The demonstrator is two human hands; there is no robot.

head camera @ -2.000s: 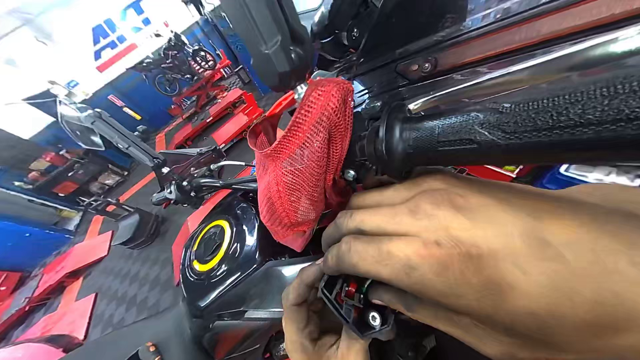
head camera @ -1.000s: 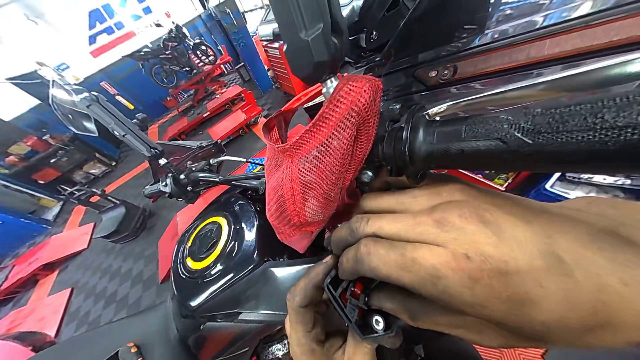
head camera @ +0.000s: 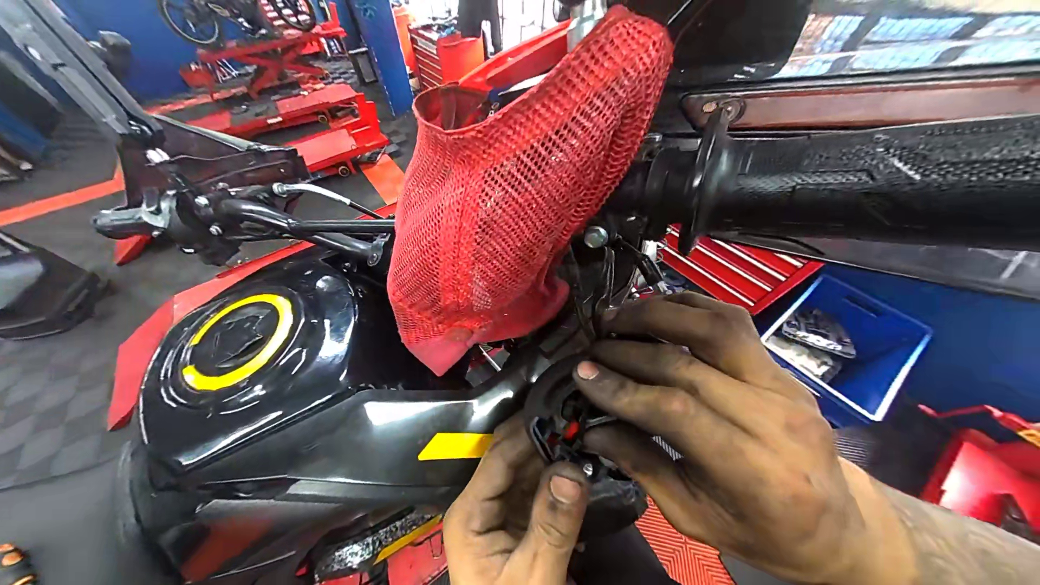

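My left hand [head camera: 520, 504] holds a small black plastic switch housing [head camera: 561, 422] from below, its thumb on the lower edge. The housing's open side shows a red part and a screw. The fingers of my right hand [head camera: 715, 406] press on its upper right side, partly hiding it and the wires there. Above my hands, a red mesh cloth [head camera: 496, 211] covers part of the motorcycle's handlebar area. To its right runs the black rubber handlebar grip [head camera: 861, 179]. The black fuel tank [head camera: 244, 357] with a yellow ring lies left of my hands.
A blue bin [head camera: 902, 357] holding metallic-looking parts stands at the right, beside a red tool chest [head camera: 731, 268]. Red motorcycle lifts [head camera: 325, 130] are at the upper left. The other half of the handlebar [head camera: 292, 227] extends left behind the tank.
The view has come nearer to the bike, and the blue bin has come into sight. My right hand's fingers have spread and lifted somewhat, showing more of the housing.
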